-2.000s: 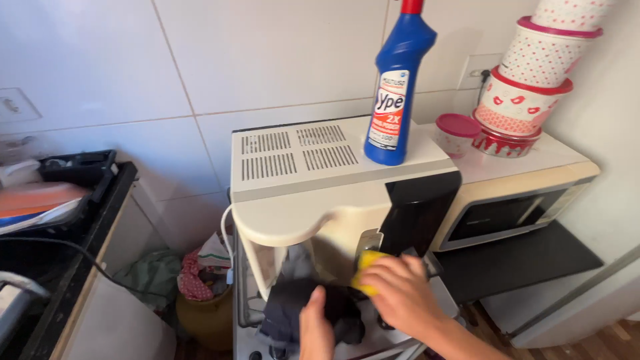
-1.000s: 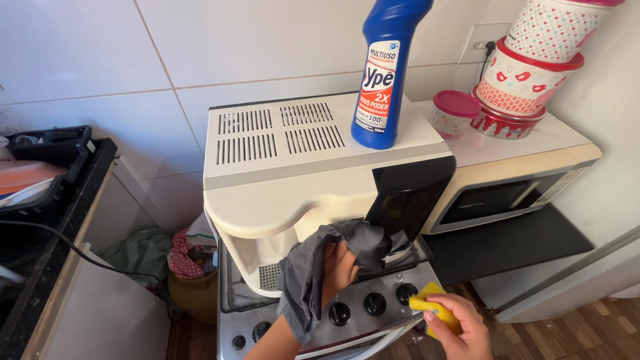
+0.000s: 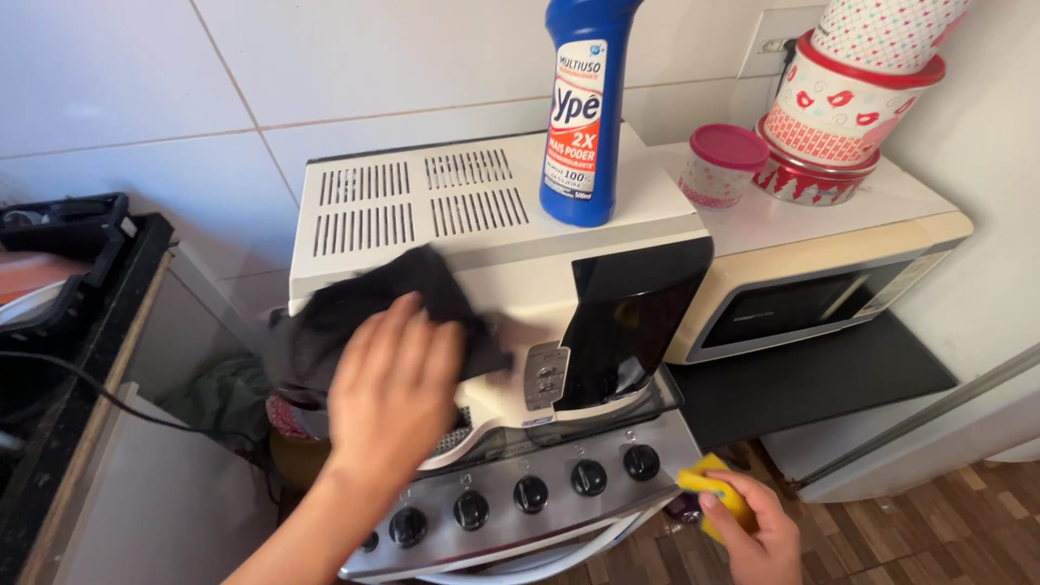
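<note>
My left hand point(image 3: 398, 382) presses a dark cloth point(image 3: 366, 317) against the front upper left of a cream water dispenser point(image 3: 504, 284); the hand and cloth are blurred by motion. Between the fingers and thumb of my right hand point(image 3: 751, 520) is a yellow sponge point(image 3: 719, 496), low at the right, beside the stove's front corner. On top of the dispenser, right of its vent slots, stands a blue Ypê cleaner bottle point(image 3: 581, 122). A black panel point(image 3: 634, 317) and a small grey control panel point(image 3: 546, 376) are on the dispenser's front.
The dispenser rests on a stove with black knobs point(image 3: 530, 493). At the right, a microwave point(image 3: 812, 301) carries a pink-lidded tub point(image 3: 723, 166) and stacked patterned containers point(image 3: 853, 106). A black dish rack point(image 3: 106, 236) sits on the left counter, with a dark cable point(image 3: 122, 402) hanging near it.
My left hand has moved the cloth from the dispenser's lower front up to its upper left. My right hand, seen earliest with the sponge near the control panel, is now low at the right.
</note>
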